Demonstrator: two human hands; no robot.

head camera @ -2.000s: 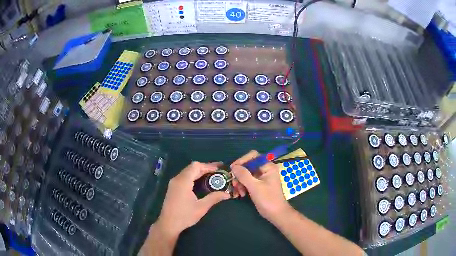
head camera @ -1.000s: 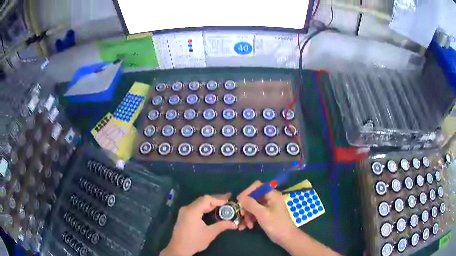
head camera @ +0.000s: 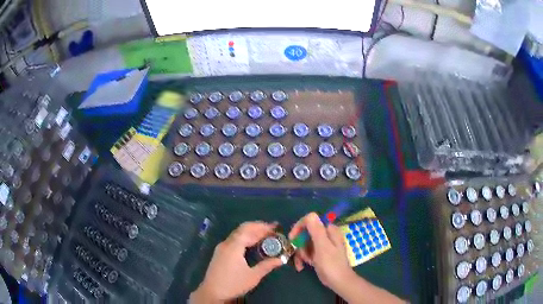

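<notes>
A round speaker driver, black with silver-white rings, sits in a round metal fixture low in the centre. My left hand curls around the fixture's left side, with fingers behind and thumb in front. My right hand is at the fixture's right side and holds a blue test probe with a red spot. Its tip end is blurred near the driver's edge. A green patch shows between my right fingers; I cannot tell what it is.
A large tray of drivers lies behind my hands. Dot stickers lie right. A slotted supply tray and stacked filled trays stand left. Another filled tray and clear ribbed trays are right. A blue bin is back left.
The camera has tilted up, so the screen shows. My right hand has shifted slightly away from the fixture, and the probe handle now shows less. My left hand still holds the fixture.
</notes>
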